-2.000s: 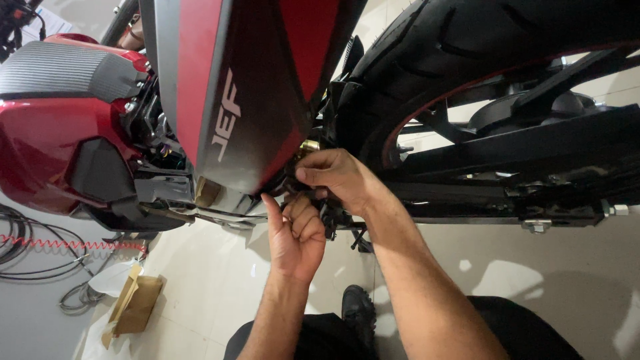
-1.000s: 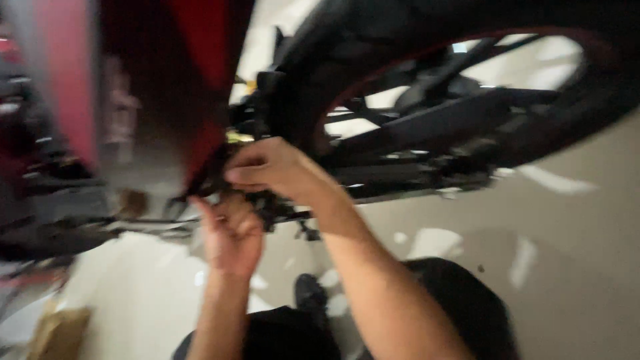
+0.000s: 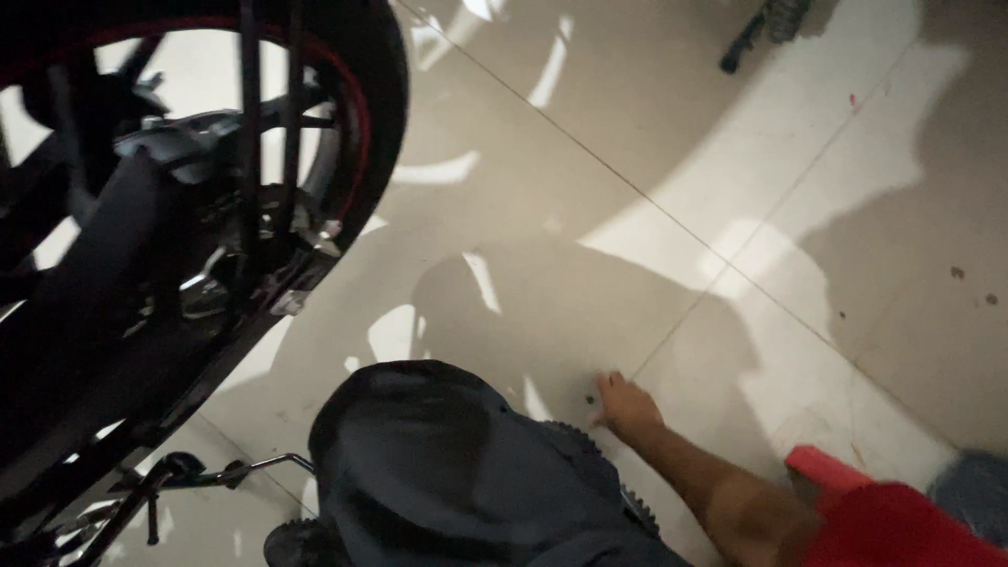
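Observation:
My right hand [image 3: 630, 405] is low over the tiled floor [image 3: 551, 315], right of my dark-trousered knee. Its fingers are curved, with thumb and index apart, and nothing shows between them. A small dark piece [image 3: 590, 400] lies on the floor just left of the fingertips; what it is cannot be told. My left hand is out of view. At the left stands the motorcycle's wheel [image 3: 386, 102], with a black tyre and a red rim line, and the dark swingarm [image 3: 118, 260] beside it.
A metal pedal lever [image 3: 260, 465] juts from the motorcycle towards my knee [image 3: 425, 441]. Lugged shoe soles [image 3: 579, 437] show beside my leg. A dark object [image 3: 776, 27] stands at the top right. A red item [image 3: 827, 466] and blue-grey cloth [image 3: 972, 492] are at the lower right.
My right hand has left the motorcycle's side, where both hands worked earlier, and is down by the floor. My left hand has gone out of view. The view has swung right.

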